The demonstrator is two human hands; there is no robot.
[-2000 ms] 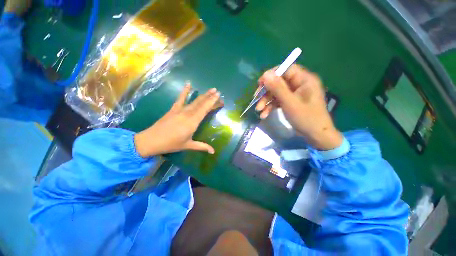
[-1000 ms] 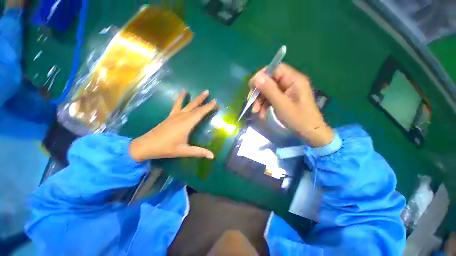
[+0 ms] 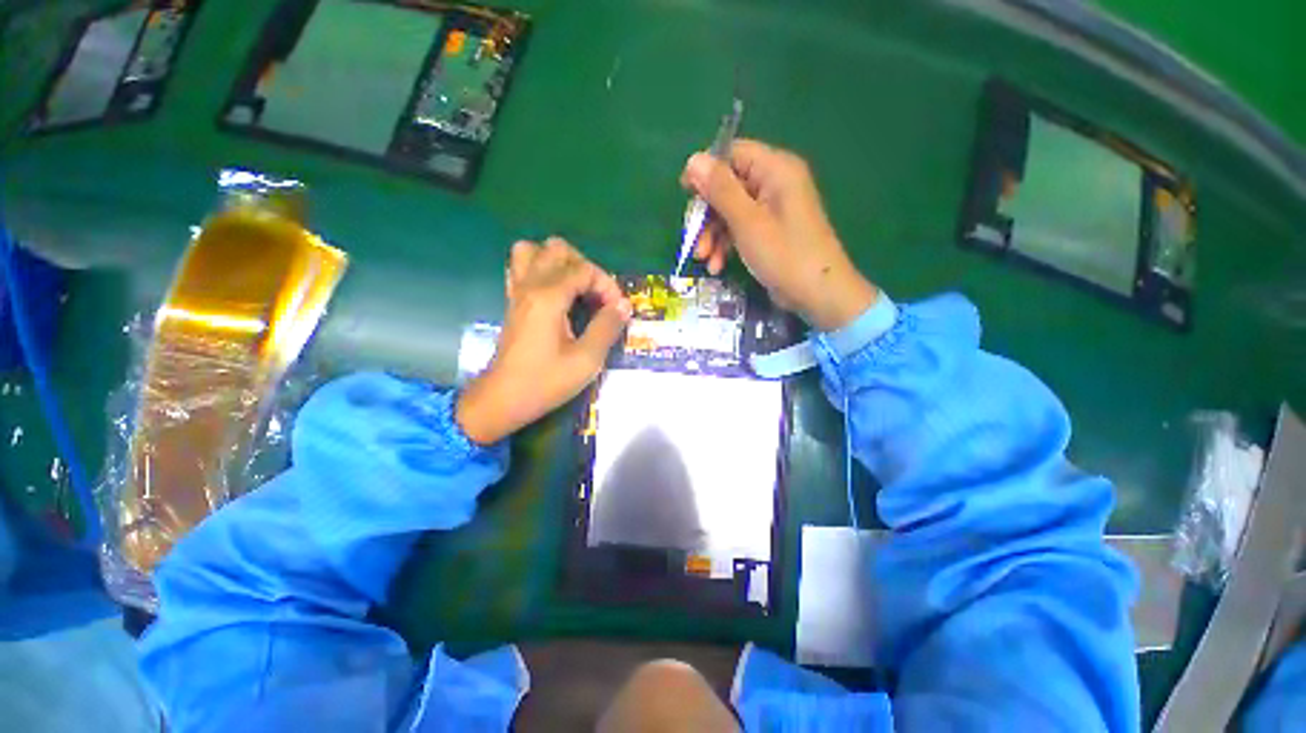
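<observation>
The opened tablet unit (image 3: 686, 465) lies on the green surface in front of me, its silver panel towards me and its circuit board (image 3: 688, 318) at the far end. My right hand (image 3: 781, 229) holds the tweezers (image 3: 696, 222) with their tip down at the board's upper edge. My left hand (image 3: 549, 337) is at the board's left corner, thumb and forefinger pinched together. Whether a small piece is between those fingertips is too small to tell. A yellowish patch shows on the board between the fingertips and the tweezer tip. A pale strap is round my right wrist.
Amber film sheets (image 3: 244, 294) lie half in a clear plastic bag (image 3: 194, 473) at left. More tablets lie at the back left (image 3: 375, 86), far left (image 3: 108, 65) and right (image 3: 1081, 208). A white sheet (image 3: 838, 594) is right of the tablet. Grey-white strips and crinkled plastic (image 3: 1217, 494) are far right.
The view has shifted, and the tablet now shows whole and nearly upright in front of me. My left hand has gone from spread flat to pinched at the board. The tweezer tip has come to the board.
</observation>
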